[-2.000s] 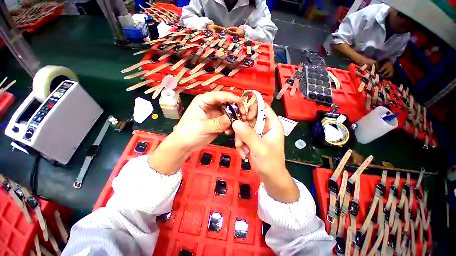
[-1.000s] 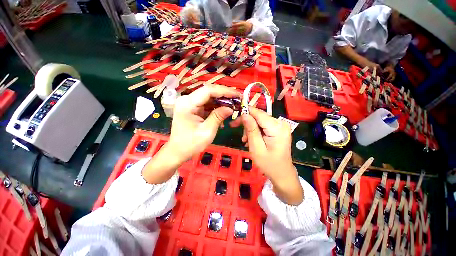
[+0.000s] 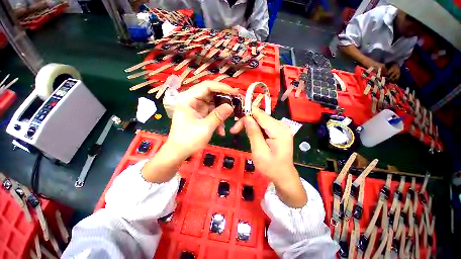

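My left hand [image 3: 194, 119] holds a small dark watch case [image 3: 228, 100] between thumb and fingers, above the far edge of the tray. My right hand [image 3: 268, 135] pinches a pale looped strip [image 3: 247, 100] close beside the case; the loop stands up above the fingertips. Whether strip and case are joined cannot be told. Below my hands lies a red compartment tray [image 3: 202, 206] with several black square watch cases, one per pocket; some pockets are empty, and two cases look shiny.
A tape dispenser [image 3: 58, 121] and a loose watch [image 3: 94, 149] lie left. Strapped watches [image 3: 386, 202] fill a right tray; more are heaped behind. A small bottle [image 3: 172, 98], white bottle [image 3: 380, 128], tape roll [image 3: 338, 133] and black multi-cell tray [image 3: 321, 86] stand beyond. Two people sit across.
The dark case has turned in my left fingers and shows more of its side. The pale loop has moved left from my right palm to my fingertips. The person opposite has shifted.
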